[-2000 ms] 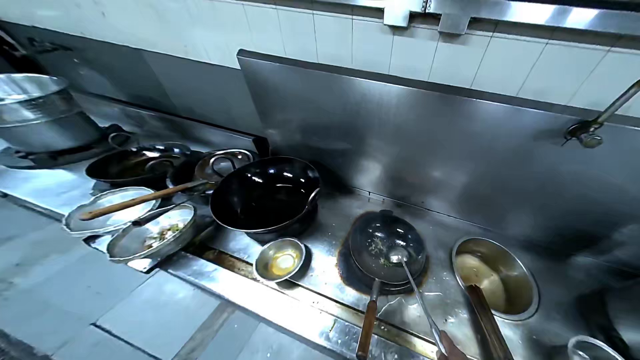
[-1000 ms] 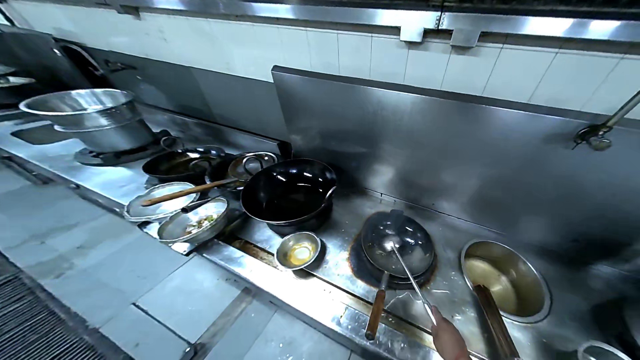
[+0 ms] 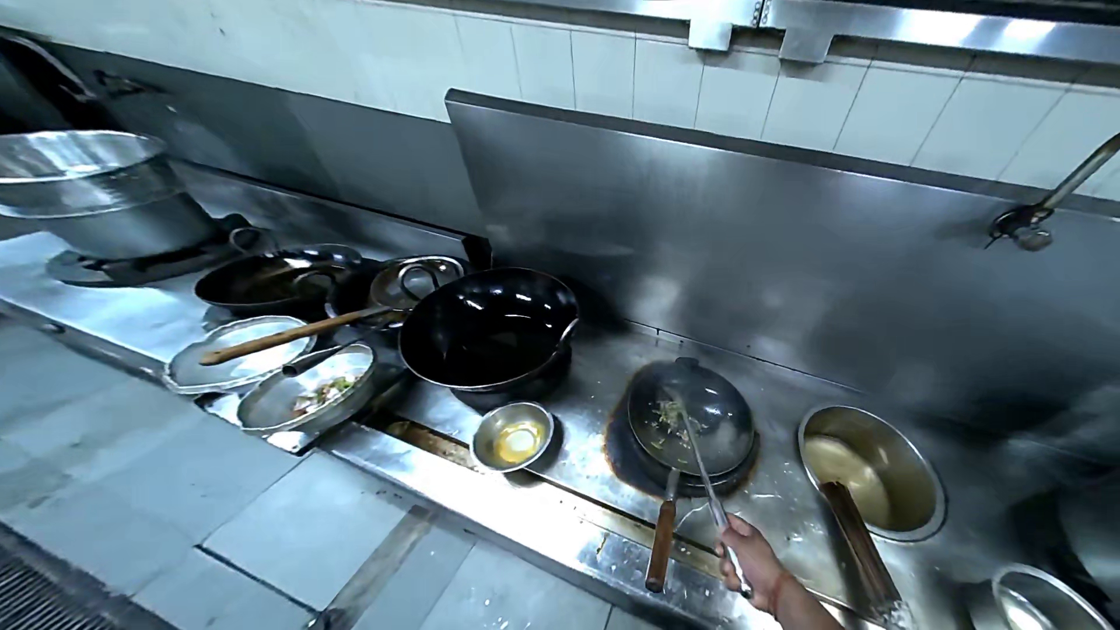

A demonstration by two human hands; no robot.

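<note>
My right hand [image 3: 751, 560] is closed around the handle of a long metal ladle or spatula [image 3: 705, 472]. Its far end rests among chopped, pale green pieces of food [image 3: 672, 418] in a small dark wok [image 3: 722, 420]. That wok sits on a burner, its wooden handle [image 3: 662, 542] pointing toward me, just left of my hand. A small metal bowl [image 3: 483, 442] with yellow, egg-like contents stands left of the wok. My left hand is out of the picture.
A large black wok [image 3: 490, 332] stands behind the bowl. Farther left are two metal dishes [image 3: 188, 372], one with chopped food, a wooden-handled tool [image 3: 289, 339] and stacked pots [image 3: 131, 223]. At right, a steel pot [image 3: 919, 481] holds liquid, with a wooden handle [image 3: 862, 542] leaning over its rim.
The tool's far end has shifted within the small wok, and the food there lies differently. More of my right hand and wrist shows now than two seconds ago.
</note>
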